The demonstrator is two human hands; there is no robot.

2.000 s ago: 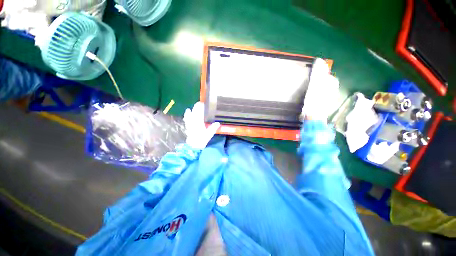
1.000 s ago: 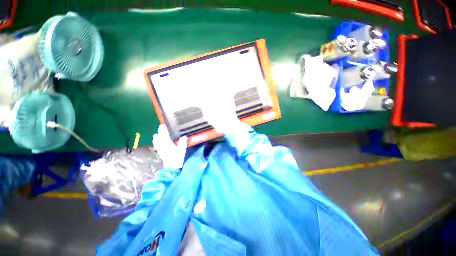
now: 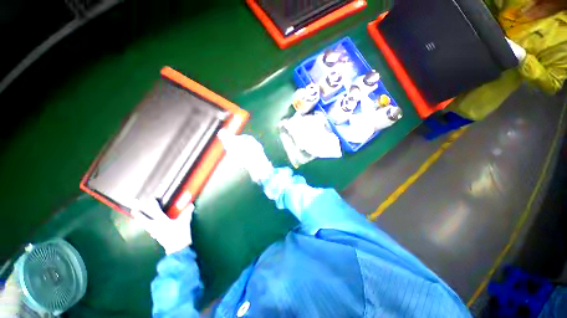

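Observation:
A laptop (image 3: 158, 140) lies underside up, its dark vent strip towards me, on an orange-red carrier tray (image 3: 202, 177) on the green surface. My left hand (image 3: 166, 228), in a white glove, is at the tray's near left edge, fingers over the laptop's corner and thumb apart at the rim. My right hand (image 3: 247, 152), also in a white glove, has its fingertips at the right near corner of laptop and tray. Glare and blur hide whether a white cloth is in it.
A blue bin (image 3: 353, 148) holds several silvery-topped bottles, with a crumpled white cloth or bag (image 3: 309, 138) beside it. Another tray with a laptop (image 3: 301, 15) is beyond. At right, a person in yellow (image 3: 539, 46) has a gloved hand at a dark laptop (image 3: 429, 46). A fan (image 3: 52, 275) stands lower left.
The view has turned to the right. The laptop and tray sit farther from my body. My right hand has moved from the middle of the laptop's near side to its right corner.

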